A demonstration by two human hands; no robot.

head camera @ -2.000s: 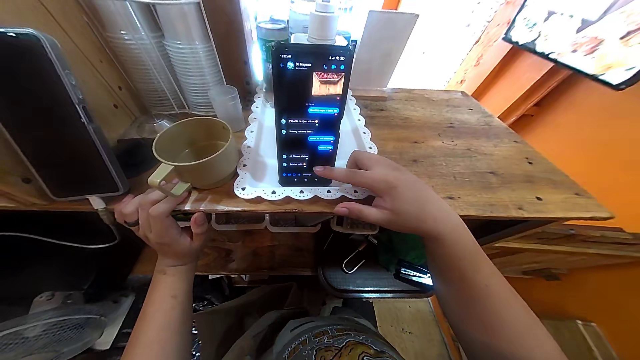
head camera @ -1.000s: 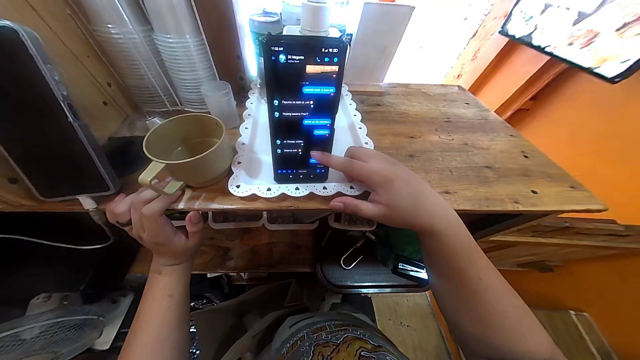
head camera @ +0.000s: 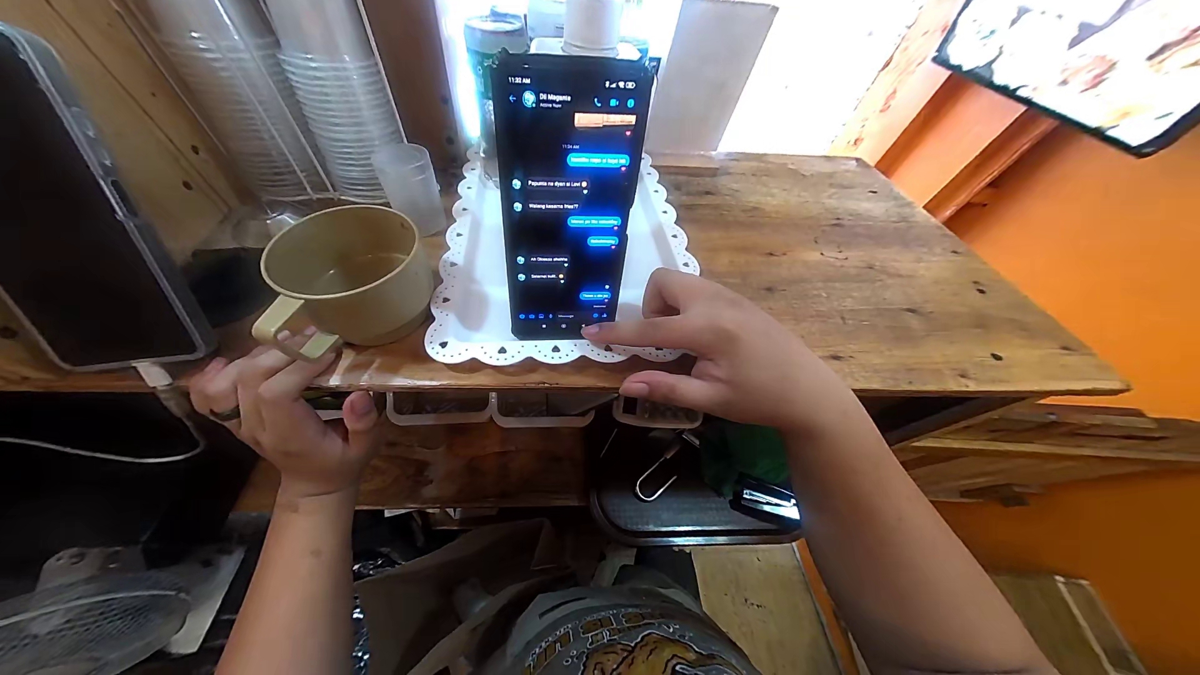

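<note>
A smartphone (head camera: pixel 562 206) with a lit chat screen stands upright on a white scalloped tray (head camera: pixel 473 352). The index fingertip of my right hand (head camera: pixel 727 352) is at the phone's bottom edge, its thumb apart below. My left hand (head camera: pixel 291 412) rests at the counter's front edge, fingers curled by the handle of a beige plastic mug (head camera: pixel 347 314); whether they grip the edge or the handle is not clear. A little liquid seems to lie in the mug. On the far left a second phone or tablet (head camera: pixel 84 216) leans, its screen dark and a white cable plugged in.
Stacked clear plastic cups (head camera: pixel 337 103) and one loose cup (head camera: pixel 410 187) stand behind the mug. Bottles are behind the phone. Small clear containers (head camera: pixel 441 410) hang under the wooden counter (head camera: pixel 900 281). Below lie a black tray (head camera: pixel 694 520), a stapler (head camera: pixel 767 500) and, lower left, a fan (head camera: pixel 89 619).
My right index fingertip has moved down from the lower part of the chat to the phone's bottom edge. My left hand stays by the mug handle.
</note>
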